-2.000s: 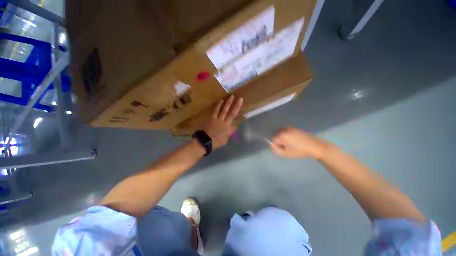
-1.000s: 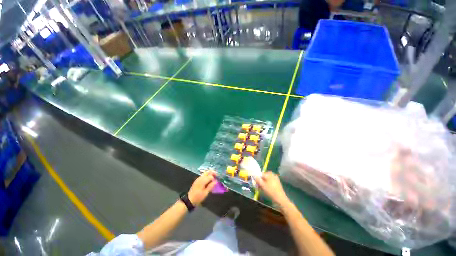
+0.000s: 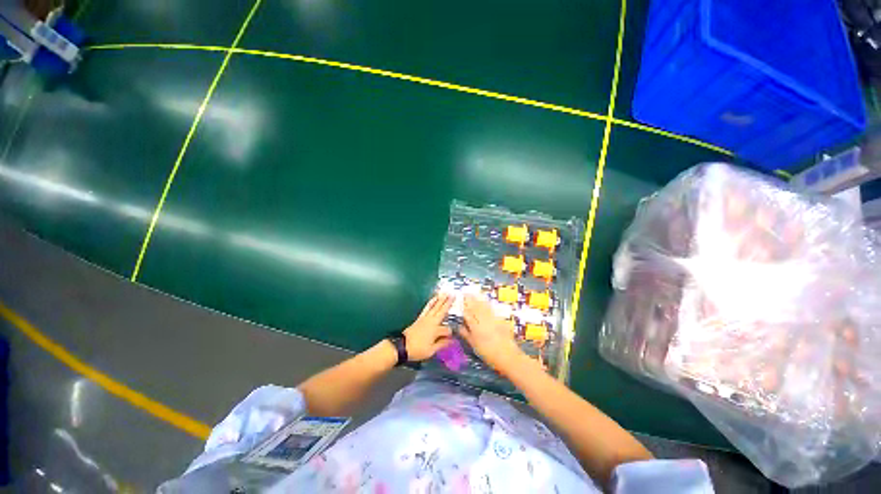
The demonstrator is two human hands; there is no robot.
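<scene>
A clear blister tray (image 3: 464, 253) lies on the green bench mat near its front edge. Orange connectors (image 3: 543, 269) sit in two rows in its right part; its left pockets hold none. A small white slip (image 3: 466, 292) lies on the tray under the fingertips of both hands. My left hand (image 3: 426, 335) is at the tray's lower left, with a purple label (image 3: 451, 355) by its palm. My right hand (image 3: 489, 333) rests flat on the tray beside it, covering part of the lower connectors. Whether either hand grips the slip is unclear.
A large clear poly bag (image 3: 763, 289) around a tray stack lies right of the tray. A blue plastic bin (image 3: 753, 82) stands behind it. Yellow lines (image 3: 415, 79) cross the green mat. A white upright's base (image 3: 53, 39) is at the far left corner.
The view has moved from the cartons on the floor to the bench. My right hand has brought the white slip from over the connectors to the tray's left part, beside my left hand.
</scene>
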